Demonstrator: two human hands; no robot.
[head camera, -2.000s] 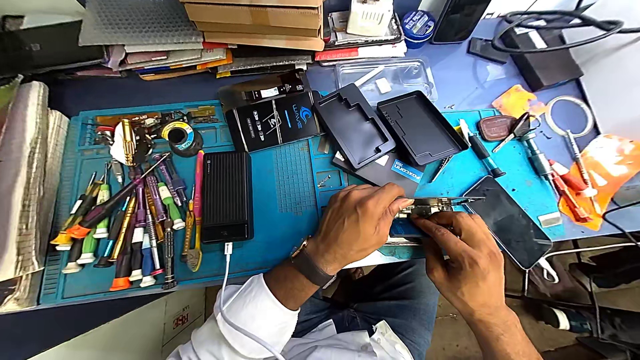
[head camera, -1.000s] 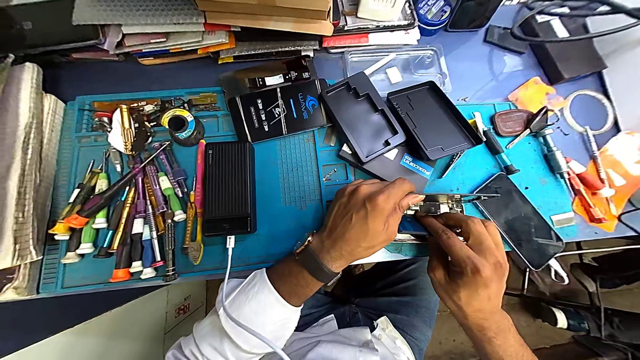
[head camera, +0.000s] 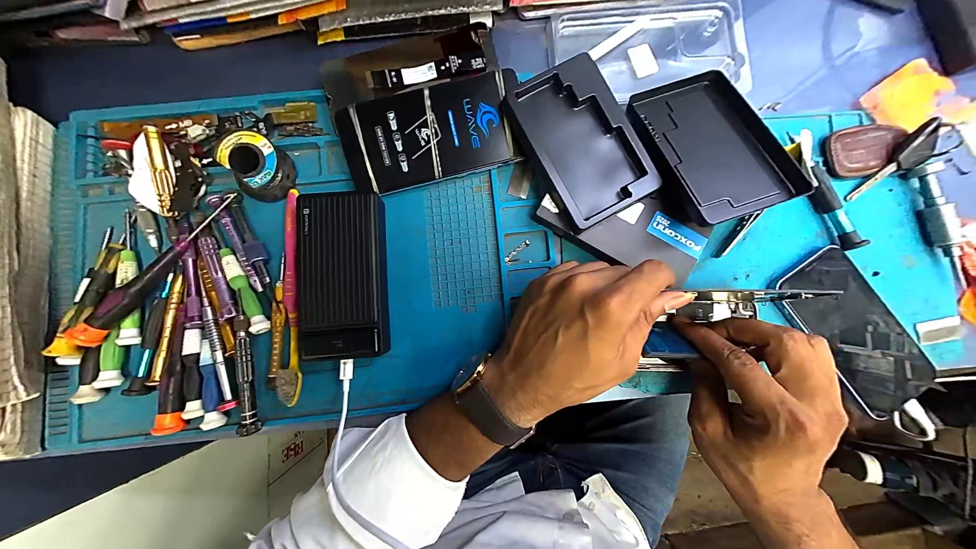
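Observation:
A thin metal-edged phone part (head camera: 717, 305), seen nearly edge-on, is held between my two hands above the mat's front edge. My left hand (head camera: 587, 335) pinches its left end between thumb and fingers. From below and the right, my right hand (head camera: 770, 381) grips its underside; the fingertips are partly hidden. A thin pointed piece stretches right from the part, and I cannot tell whether it is a tool. Just beneath the hands a dark flat panel (head camera: 671, 343) shows in part. Right of them a black-faced smartphone (head camera: 854, 328) lies on the blue repair mat (head camera: 457, 366).
Many screwdrivers (head camera: 191, 305) lie heaped at left beside a brush (head camera: 290, 305), a solder spool (head camera: 255, 164) and a black power bank (head camera: 341, 274) with a white cable (head camera: 343, 427). Black trays (head camera: 583, 145), a black box (head camera: 427, 130) and a clear plastic case (head camera: 656, 46) stand behind the hands.
The view has moved somewhat nearer to the mat. Both hands keep about the same hold on the phone part.

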